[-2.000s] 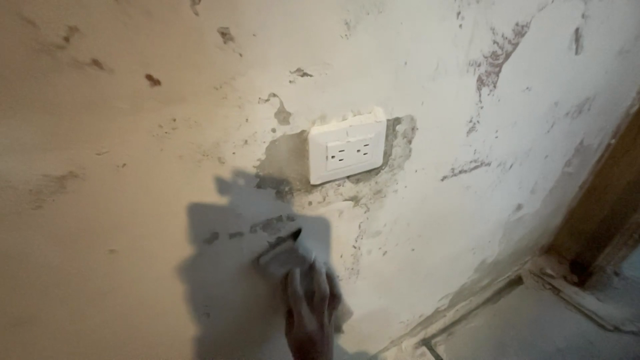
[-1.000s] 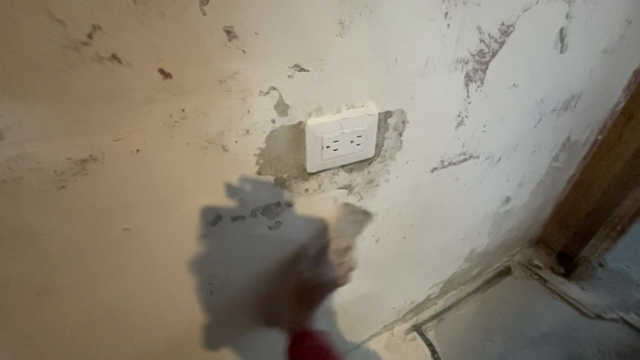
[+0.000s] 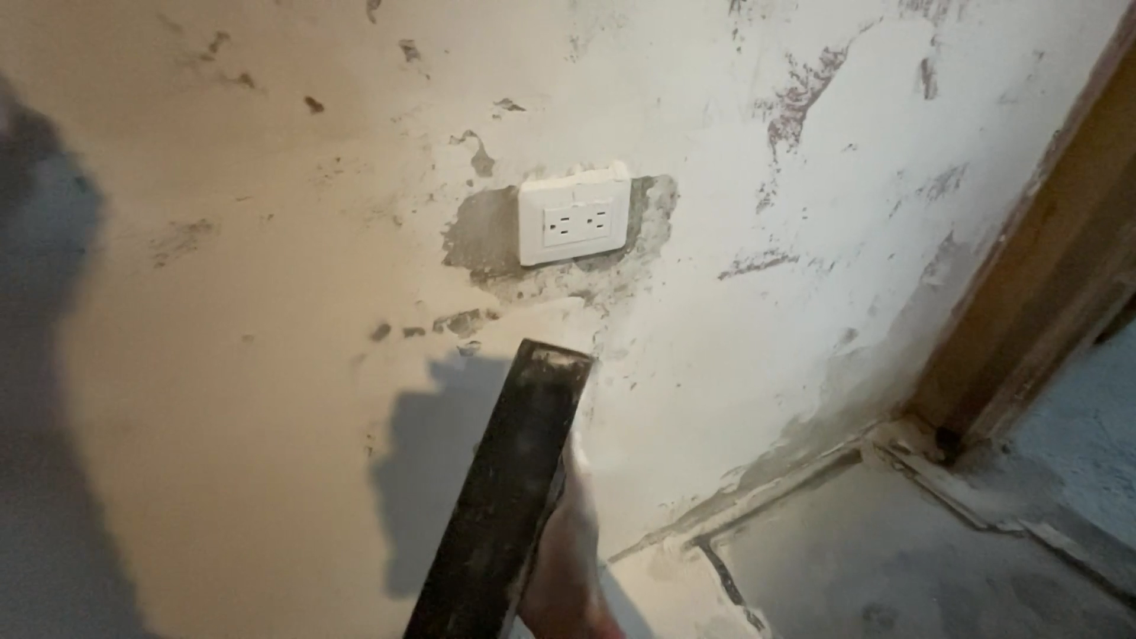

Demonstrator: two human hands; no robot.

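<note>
A long, dark, flat-faced bar-like tool (image 3: 506,488) slants up from the bottom edge in front of the wall. Beside its right edge and partly behind it is my right hand (image 3: 568,550), blurred, its fingers mostly hidden. Whether this hand grips the dark tool cannot be told. My left hand is not seen. Above the tool's tip, a white double electrical outlet (image 3: 574,217) is set in the wall, with bare grey patches around its plate. The patchy, pale plastered wall (image 3: 266,426) bears dark chips and scrape marks just below and left of the outlet.
A brown wooden door frame or post (image 3: 1021,266) stands at the right. The dusty grey floor (image 3: 852,559) meets the wall at the lower right, with dark joints and rough debris along the edge. Shadows fall on the wall at the left and behind the tool.
The long dark tool has come into view in front of my right hand. The small flat piece held by the hand below the outlet in the earlier frames is no longer visible.
</note>
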